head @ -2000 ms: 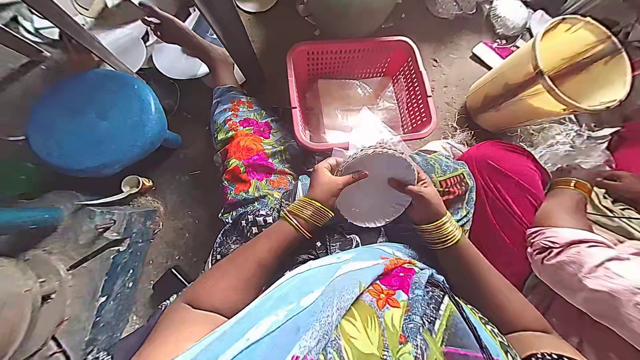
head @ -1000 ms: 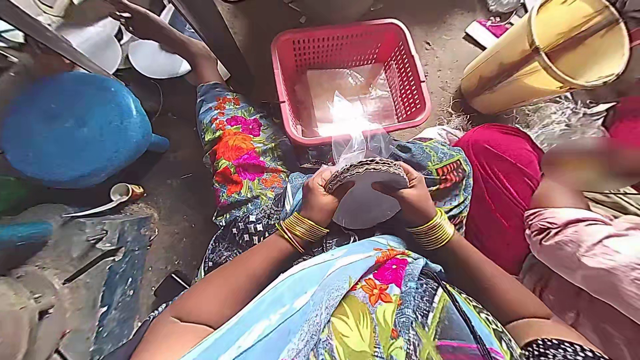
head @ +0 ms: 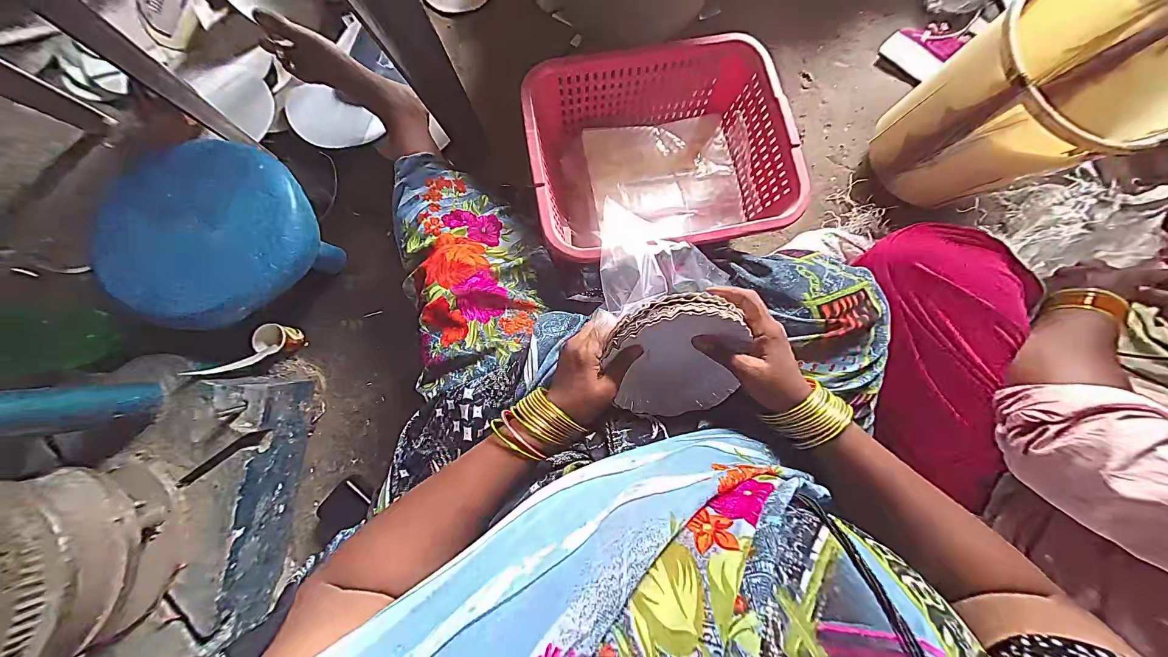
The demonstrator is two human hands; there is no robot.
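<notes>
Between my two hands is a stack of round paper discs with scalloped edges [head: 680,370], tilted so that its layered far edge shows. My left hand [head: 589,370] grips the left side with the thumb on the top disc. On the right side, my right hand [head: 762,351] holds it the same way. A clear plastic bag [head: 652,265] stands out from the stack's far side, bright with glare; how much of the stack it covers is hard to tell. Just beyond is a red plastic basket [head: 789,173] with clear plastic packets [head: 671,173] inside.
A blue plastic stool [head: 205,233] and a dark metal machine base [head: 265,493] are at the left. A small paper cone or roll [head: 278,338] lies on the floor. At the upper right is a yellow cylindrical container [head: 985,137]. Another person [head: 1063,365] sits close on the right.
The stack has tilted from showing its broad white face to showing its layered far edge. My fingers have shifted around its sides, and more of the clear bag shows beyond it.
</notes>
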